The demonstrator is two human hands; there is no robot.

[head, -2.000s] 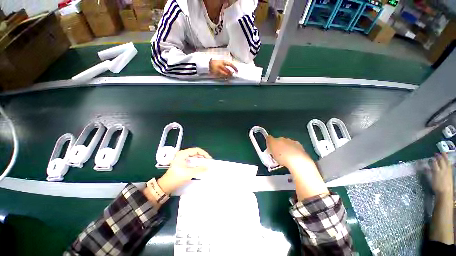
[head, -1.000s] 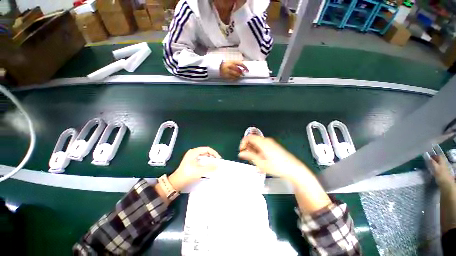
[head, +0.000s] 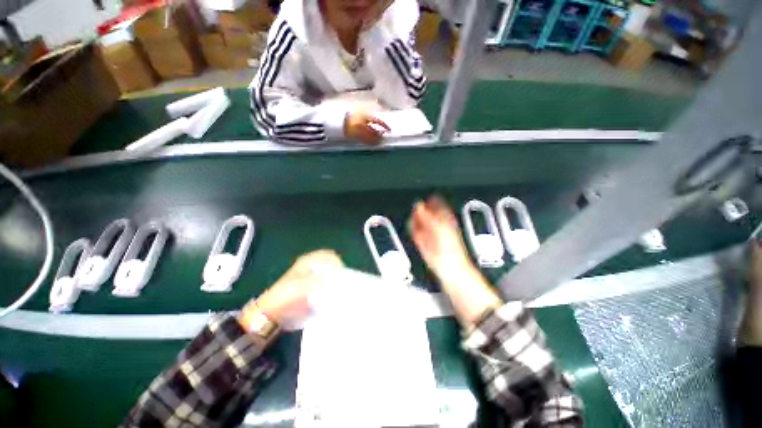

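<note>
My left hand [head: 302, 288] is blurred and holds the near-left edge of a white label strip [head: 347, 288] above the white label sheets [head: 368, 368]. My right hand [head: 434, 234] is blurred over the green belt, between a white loop-shaped product [head: 388, 248] on its left and two more products [head: 483, 234] on its right. Its fingers point up the belt, and I cannot tell whether a small label is at the fingertips. Another product [head: 228, 253] lies left of my left hand.
Several more loop products [head: 140, 259] lie at the belt's left. A person in a white striped jacket [head: 288, 79] sits opposite. A slanting grey post [head: 618, 184] crosses the right. Silvery sheet [head: 660, 343] covers the right bench, beside another person's arm. A white cable [head: 42, 226] hangs left.
My right hand has moved from the product beside the strip to farther up the belt, uncovering that product. The products appear shifted left in view, except that the camera has also moved.
</note>
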